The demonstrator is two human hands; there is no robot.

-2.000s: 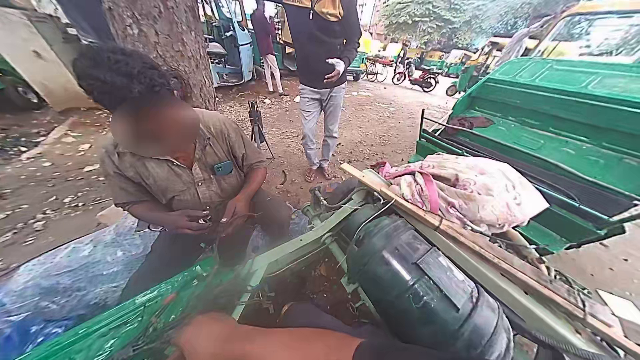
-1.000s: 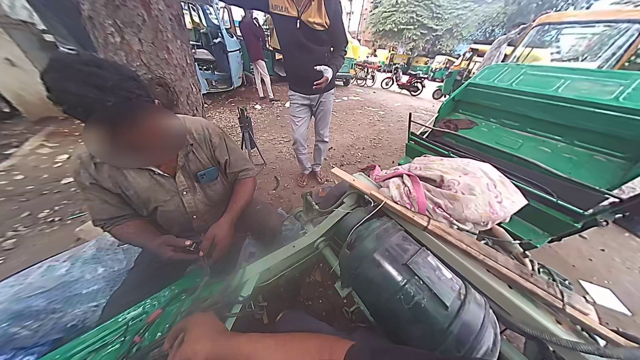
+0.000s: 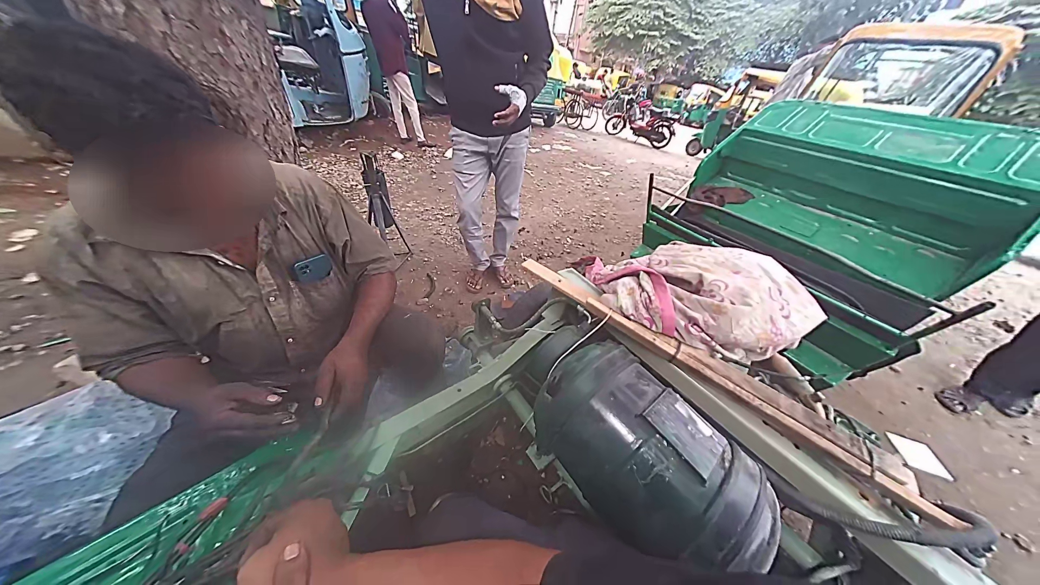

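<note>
My right hand (image 3: 296,540) is at the bottom left, its forearm coming in from the right out of a dark sleeve. Its fingers are curled beside a blurred bundle of thin wires (image 3: 191,544) on a shiny green surface (image 3: 106,528); whether they hold a wire cannot be told. My left hand cannot be made out. Across from me, a seated co-worker's two hands (image 3: 345,378) are near the far end of the wires, with something small at the fingers. Right of my hand, a pale green metal vehicle frame (image 3: 455,390) carries a dark green cylindrical tank (image 3: 650,455).
A wooden strip (image 3: 731,382) and a pink-patterned cloth bundle (image 3: 715,296) lie along the frame. Behind stands a green vehicle body section (image 3: 877,203). A person (image 3: 487,122) stands beyond, near a black stand (image 3: 378,195). Plastic sheeting (image 3: 73,455) lies left; a black hose (image 3: 877,528) curves at lower right.
The co-worker's hands, close together one second ago, are now farther apart. My right hand stays by the wires, with its fingers more curled. The view has shifted slightly.
</note>
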